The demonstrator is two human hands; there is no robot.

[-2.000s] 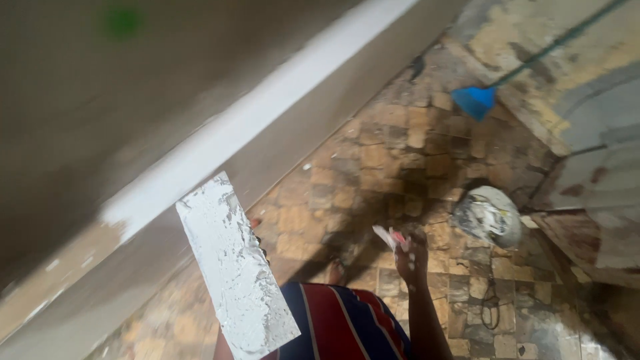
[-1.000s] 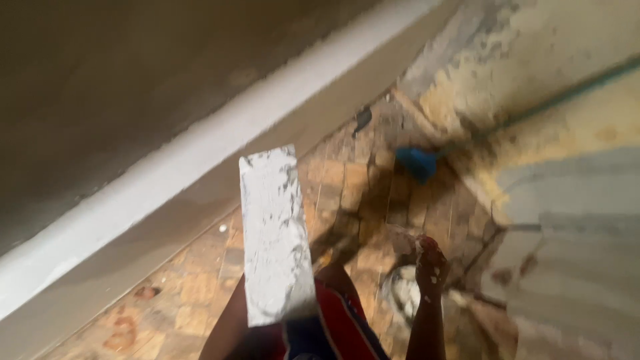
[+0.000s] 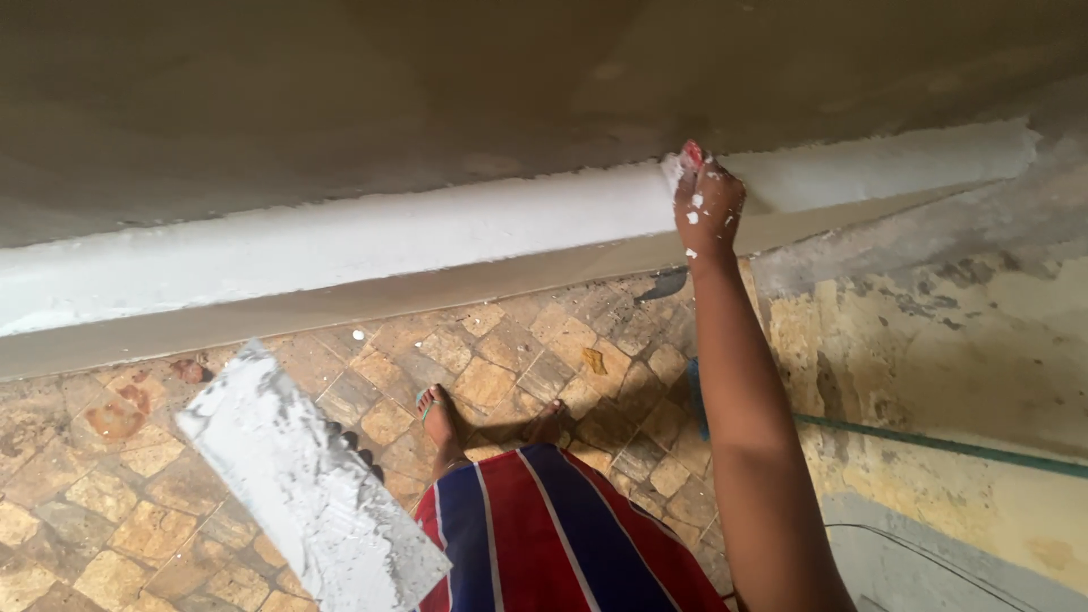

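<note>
My right hand (image 3: pixel 712 202), spotted with white compound, is closed on a putty knife (image 3: pixel 690 158) with a red handle, held against the wall. Beneath it runs a long band of white compound (image 3: pixel 408 234) along the low part of the brown wall (image 3: pixel 425 93). At lower left, a flat rectangular plastering board (image 3: pixel 314 493) carries a thick smear of the same white compound. My left hand (image 3: pixel 359 449) holds the board from below; only dark fingertips show at its right edge, and the rest is hidden.
My sandalled feet (image 3: pixel 438 416) stand on the patterned tile floor (image 3: pixel 484 365). A blue broom head (image 3: pixel 699 395) lies partly behind my right arm, its green handle (image 3: pixel 935 446) running right along the stained yellow wall (image 3: pixel 892 365). A dark scrap (image 3: pixel 661 285) lies by the wall base.
My right hand has moved from over the floor, near the bucket, up to the white band on the wall. The view has turned toward the wall, and the bucket is out of sight.
</note>
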